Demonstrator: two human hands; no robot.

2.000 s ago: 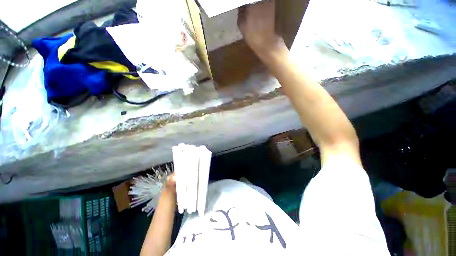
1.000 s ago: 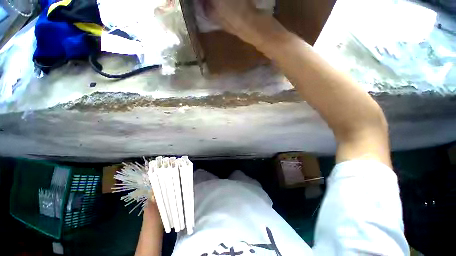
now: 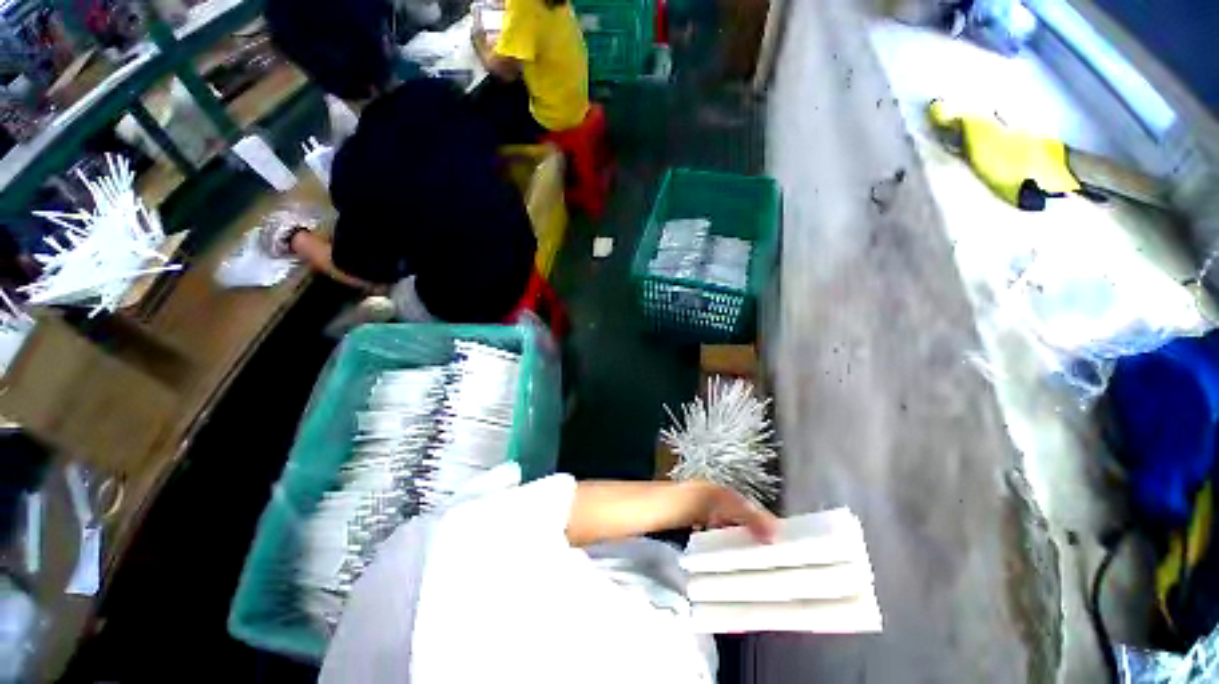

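Note:
My left hand (image 3: 733, 512) holds a fanned bunch of several flat white sleeves (image 3: 782, 588) in front of my body, beside the concrete ledge. The sleeves lie side by side, their long edges overlapping. My fingertips are partly hidden by the bunch. My right hand is not in view. A spiky bundle of white sticks (image 3: 723, 438) stands in a brown carton just beyond my left hand. A large teal crate (image 3: 546, 401) at my left side holds rows of white pieces (image 3: 388, 454) with a dark gap between them.
A smaller green crate (image 3: 695, 305) with white bundles stands on the floor ahead. A person in dark clothes (image 3: 435, 201) sits at the workbench (image 3: 221, 314) on the left; another wears yellow (image 3: 546, 60). The concrete ledge (image 3: 869, 334) runs along the right, with plastic bags (image 3: 1090, 314) and blue cloth (image 3: 1170, 414).
The view has swung left, bringing the teal crate, workbench and seated people into sight. My right arm and the ledge carton have left the picture. My left hand still holds the white sleeves.

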